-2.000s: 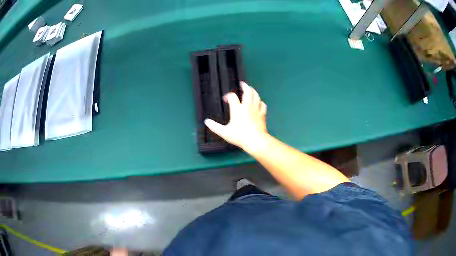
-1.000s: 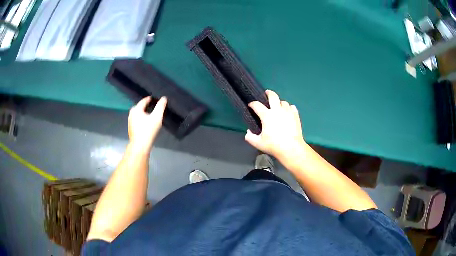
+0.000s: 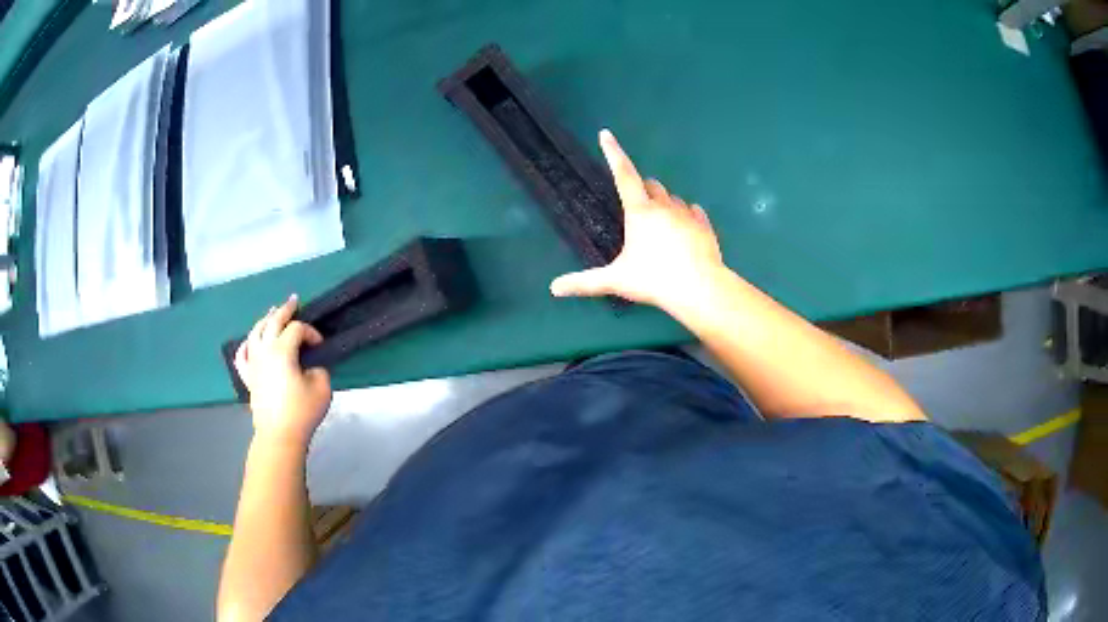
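Observation:
One black foam end cap lies slanted on the green bench, its long slot facing up. My right hand is at its near end, fingers spread and thumb apart, palm over the bench. A second black foam end cap lies at the bench's front edge to the left, slot visible. My left hand grips its left end, with the fingers over the top.
Overlapping bagged products in whitish sleeves lie on the bench at the left. Small white packets are at the top left. A brown carton stands below the bench at right. Another person's hand or arm is partly visible at far left.
The left foam end cap has turned and come down against the bench with my left hand at its left end. My right hand has opened at the other end cap. The view has shifted left.

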